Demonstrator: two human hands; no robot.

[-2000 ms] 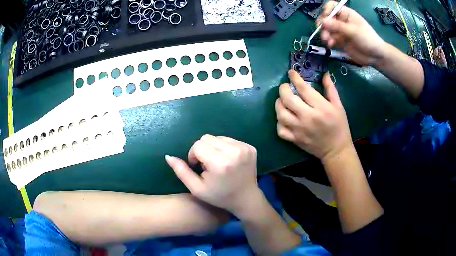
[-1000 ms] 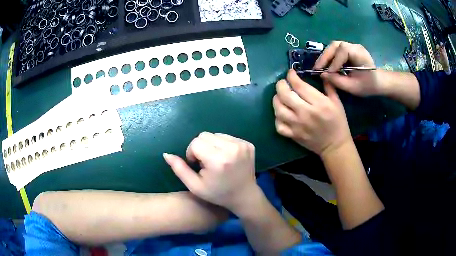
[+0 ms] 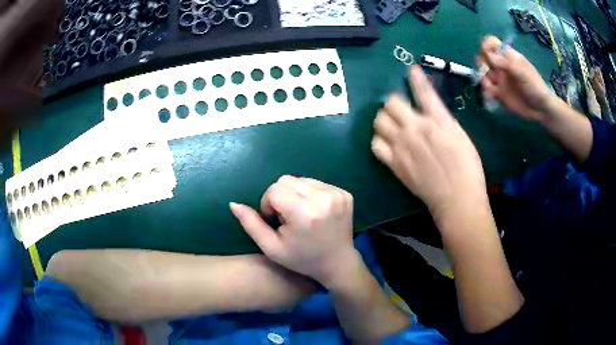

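Observation:
My right hand (image 3: 304, 226) rests low in the middle in the head view, back up, fingers loosely curled and thumb apart, with nothing visible in it. My left forearm lies across the bottom; its hand is hidden behind my right wrist. In front of me, a cream adhesive ring sheet (image 3: 233, 119) with two rows of round holes lies on the green mat (image 3: 270, 151). A second cream sheet (image 3: 101, 192) adjoins it at the left.
A black parts tray (image 3: 270, 42) holds dark rings and silvery-white parts. Another person's hands (image 3: 439, 151) are at the right, blurred. A marker pen (image 3: 446, 65) and thin rings (image 3: 403, 54) lie nearby. Black plates (image 3: 394, 8) lie behind. A blurred dark brown shape (image 3: 27, 54) covers the upper left.
The other person's hands have moved apart, and the black plate is no longer visible between them. The dark brown shape has entered at the upper left. My right hand holds its pose.

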